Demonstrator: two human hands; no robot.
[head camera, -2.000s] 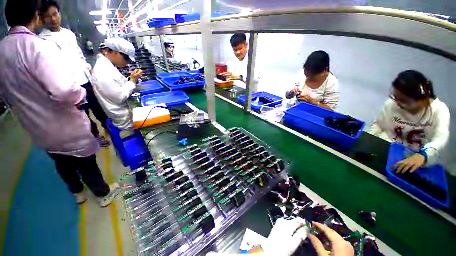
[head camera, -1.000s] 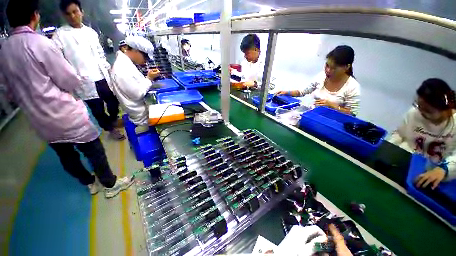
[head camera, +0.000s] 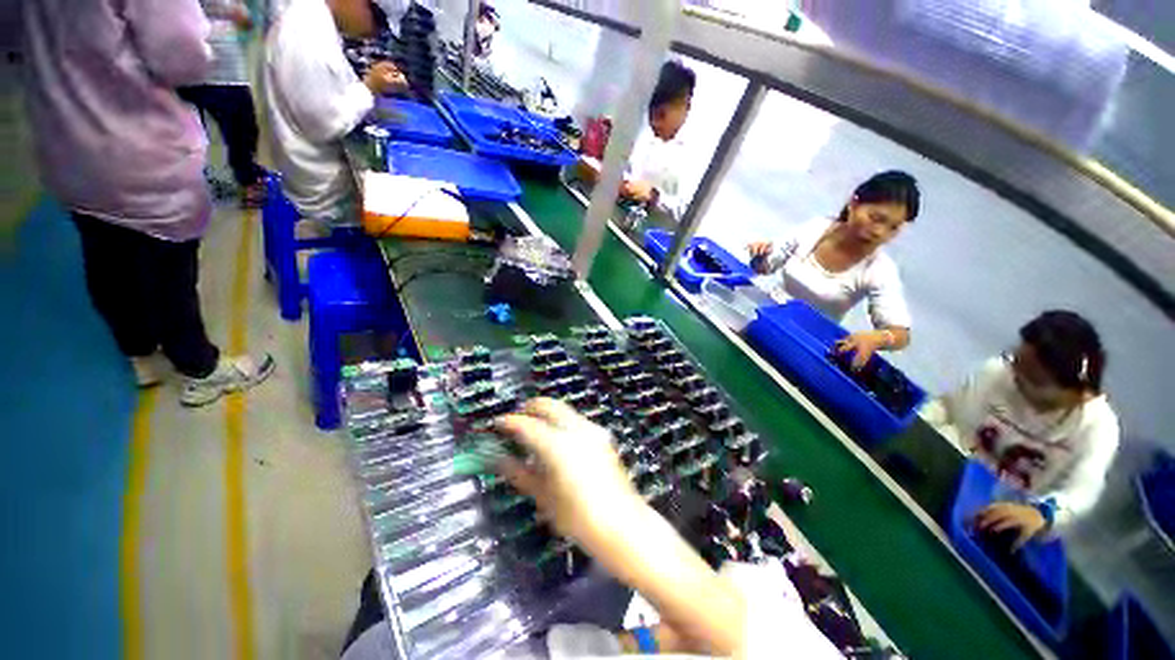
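Note:
The clear blister tray (head camera: 419, 548) lies in front of me, with rows of black units with green boards; slots on its left side are empty. My right hand (head camera: 548, 458) is bare and reaches over the tray's left-middle part. Its fingers are closed on a blurred circuit board unit (head camera: 477, 460), green end pointing left. My left hand (head camera: 586, 641), in a white glove with a blue wrist band, is at the tray's near edge, cut off by the bottom of the picture; its fingers are hidden. A heap of black units with wires (head camera: 825, 600) lies right of the tray.
The green conveyor belt (head camera: 825, 484) runs beyond the bench, with people seated across it at blue bins (head camera: 831, 374). A metal post (head camera: 625, 155) stands behind the tray. An orange and white box (head camera: 415, 206) and blue stools (head camera: 348, 303) are at the back left.
My right hand has moved left from the heap to over the tray with a unit. My left hand has also moved left, to the tray's near edge. The view has shifted and tilted.

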